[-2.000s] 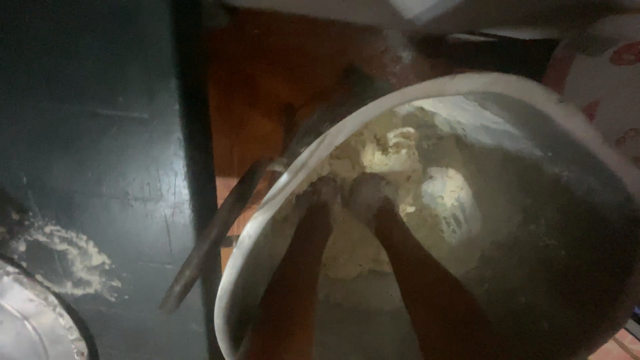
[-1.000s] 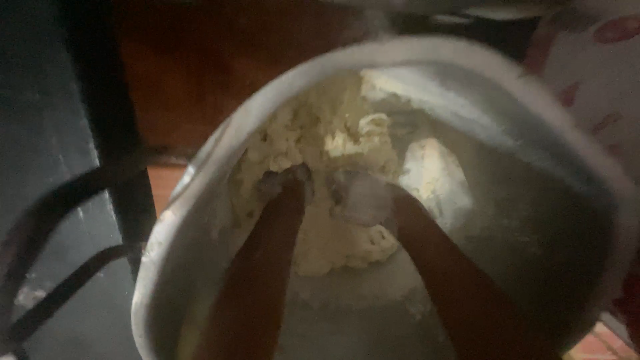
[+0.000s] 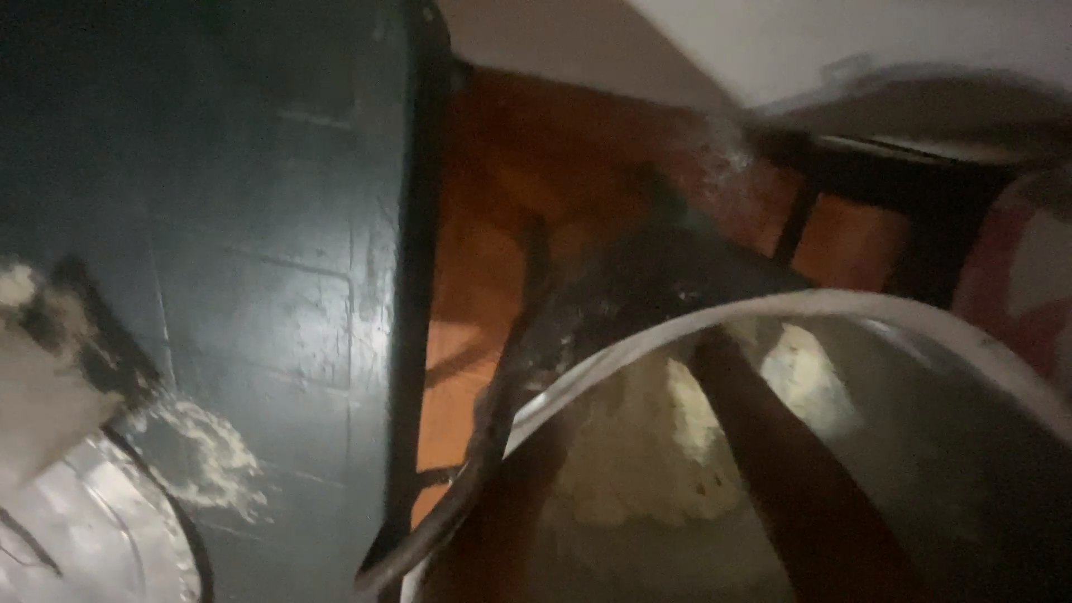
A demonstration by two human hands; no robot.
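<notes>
A large deep bowl or basin with a pale rim fills the lower right, and both of my forearms reach into it. Pale, dough-like material lies inside, with a lighter lump to its right. The end of my right arm, where my right hand is, comes close to the far rim and is badly blurred. My left forearm runs along the bowl's left side. My left hand cannot be made out in the dark by the rim. Whether either hand grips the material is hidden.
A dark green table stands at left, smeared with pale residue. On it a round metal pan or tray sits at the lower left corner. A dark curved bar passes beside the bowl, above orange flooring.
The view has shifted strongly, so the bowl now lies lower and farther right. Both hands, visible in the dough-like material before, are now hard to make out.
</notes>
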